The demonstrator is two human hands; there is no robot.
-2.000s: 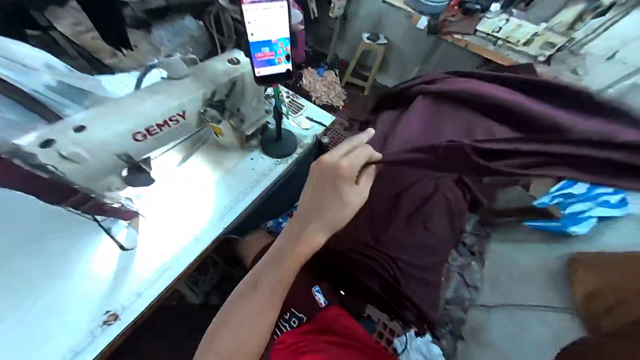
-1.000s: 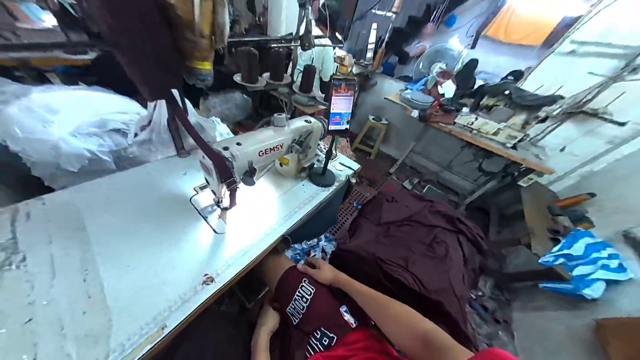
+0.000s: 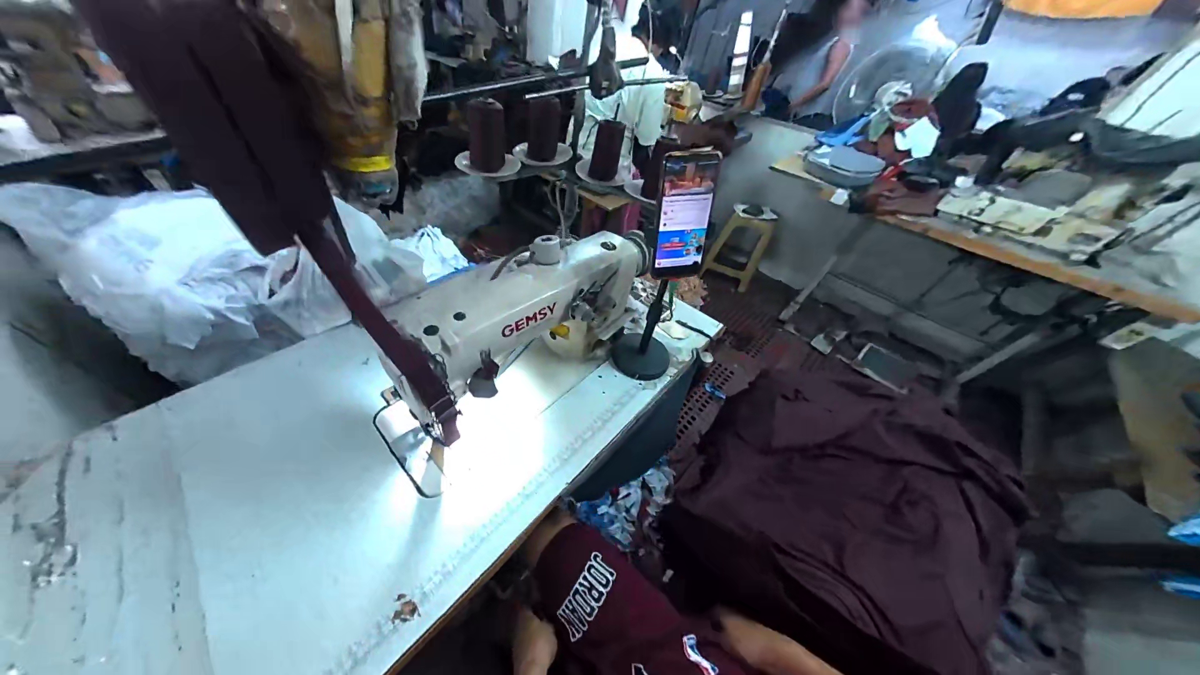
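Observation:
My left forearm (image 3: 534, 642) shows at the bottom, beside the maroon shorts (image 3: 609, 600); its hand is too dark and hidden to read. Of my right arm only the forearm (image 3: 769, 647) is visible, right of the shorts, and its hand is out of sight. A white Gemsy sewing machine (image 3: 525, 323) stands on the white table (image 3: 272, 487). From the upper left a dark maroon fabric strip (image 3: 375, 328) runs down to the needle area. Dark maroon cloth (image 3: 853, 497) lies heaped right of my legs.
A phone (image 3: 684, 216) stands on a round-based holder behind the machine's right end. Thread cones (image 3: 487, 136) stand beyond. White plastic bags (image 3: 187, 272) lie behind the table. A wooden stool (image 3: 742, 246) and a cluttered workbench (image 3: 1031, 253) are at the right; people are in the background.
Two seconds ago my hand held up the maroon cloth; a second ago it lay heaped and my right hand was on the shorts. That hand has since gone out of sight.

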